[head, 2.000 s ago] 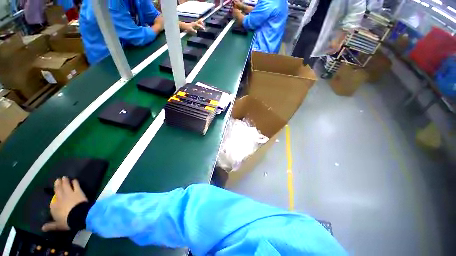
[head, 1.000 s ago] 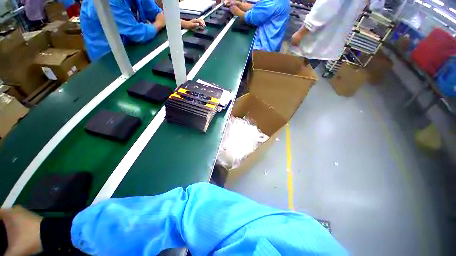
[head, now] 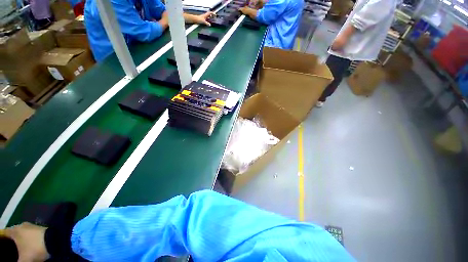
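Observation:
My right hand (head: 26, 241) is at the lower left corner, partly cut off by the picture's edge, beside a dark object; its grip on it cannot be made out. My left hand is out of the picture. A black product box (head: 55, 212) lies on the green conveyor belt just beyond my right hand. Another black box (head: 101, 146) lies farther up, with more spaced out behind it. A stack of black-and-orange printed box sleeves (head: 197, 110) sits on the near bench edge by a white post.
A large open carton (head: 292, 77) with crumpled pale plastic (head: 249, 146) stands on the floor right of the bench. Two people in blue work across and along the line. A person in white (head: 367, 30) stands beyond the carton. Brown cartons (head: 66, 61) are at the left. White posts rise from the rails.
My right hand has moved from a black box on the belt to the lower left corner. The boxes have travelled down the belt toward the lower left. The person in white has come more into view.

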